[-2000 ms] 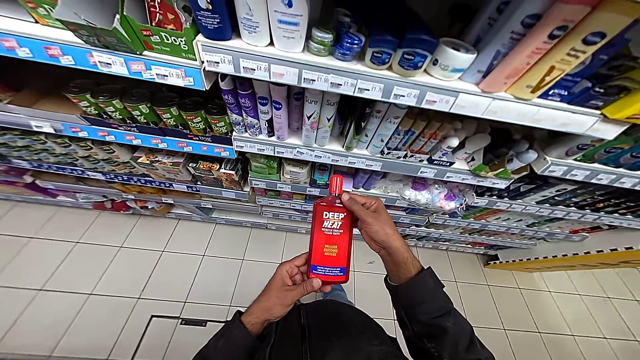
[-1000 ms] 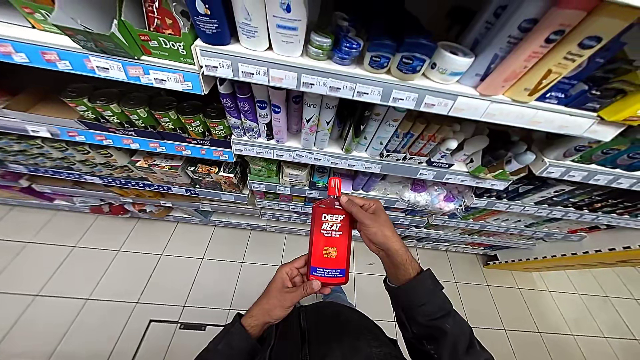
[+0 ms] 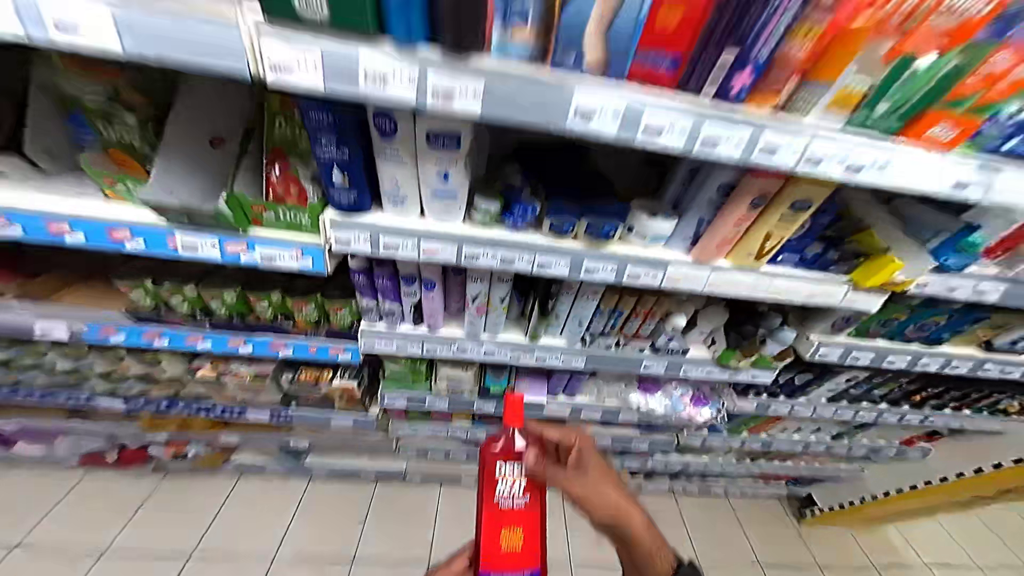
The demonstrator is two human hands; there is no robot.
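A red Deep Heat bottle [image 3: 512,512] with a red cap stands upright at the lower middle of the head view, its printed front facing me. My right hand [image 3: 580,480] grips its upper right side just below the cap, thumb against the front. Only the fingers of my left hand [image 3: 454,562] show, at the bottle's lower left side by the bottom edge. The bottle's base and most of my left hand are out of view. The picture is blurred by motion.
Ahead, a shelf edge with price tags [image 3: 596,112] runs across under boxed goods. Below it stand lotion bottles [image 3: 444,168] and jars, then a row of aerosol cans [image 3: 432,296]. Pet food trays [image 3: 288,184] are at left. Pale floor tiles [image 3: 328,520] lie beneath, with a yellow-edged panel [image 3: 912,492] at right.
The view has tipped upward, showing a higher shelf; bottle and hands now sit lower in the picture, and the left hand is mostly cut off. Both hands still hold the bottle.
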